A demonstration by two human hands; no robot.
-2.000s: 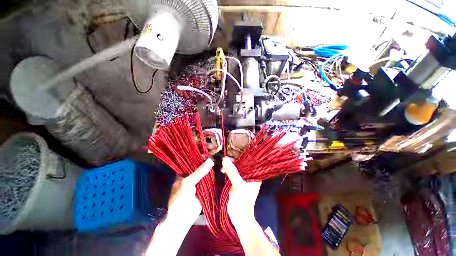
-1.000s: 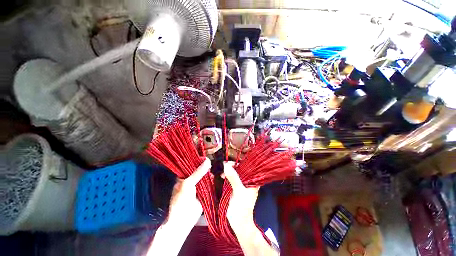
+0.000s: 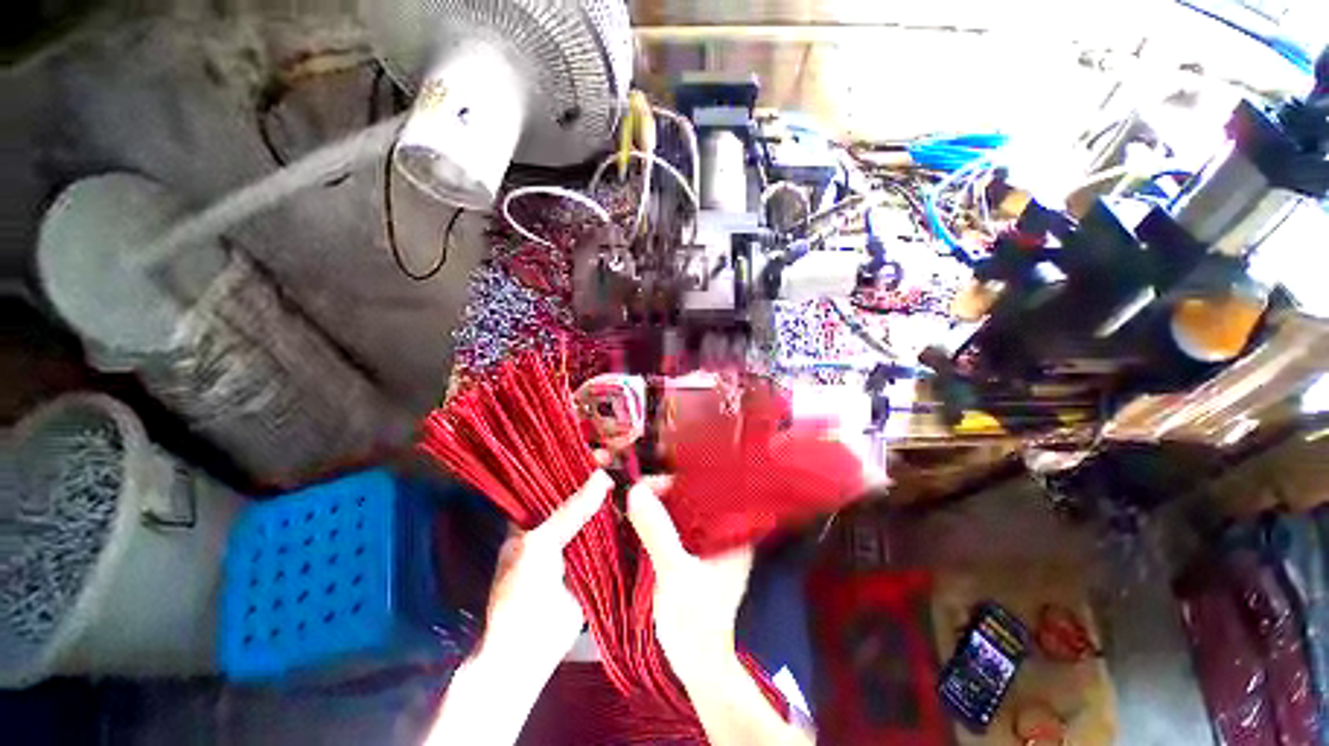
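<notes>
My left hand (image 3: pixel 542 571) is closed around a fanned bundle of thin red strands (image 3: pixel 510 437), its thumb pointing up. My right hand (image 3: pixel 691 583) holds a second red bundle (image 3: pixel 765 474), whose fanned ends are blurred. The fingertips of both hands are close together below the bench edge. The strands join below the hands over the lap. The dark metal bench machine (image 3: pixel 714 270) stands straight ahead. A pale ring (image 3: pixel 609 408) shows just beyond my left fingertips; the area right of it is covered by the blurred strands. No single strand can be made out at the machine.
A white fan (image 3: pixel 464 124) stands at the upper left. A bucket of silvery pieces (image 3: pixel 146 503) and a blue perforated stool (image 3: pixel 314 568) are at the left. A dark and silver machine (image 3: pixel 1122 262) is at the right. A phone or meter (image 3: pixel 985 665) lies on a board at lower right.
The right bundle has shifted and blurred, covering the right pale ring. The single strand that stood up between the hands no longer shows. The white hoses at the machine have moved. My left hand is nearly still.
</notes>
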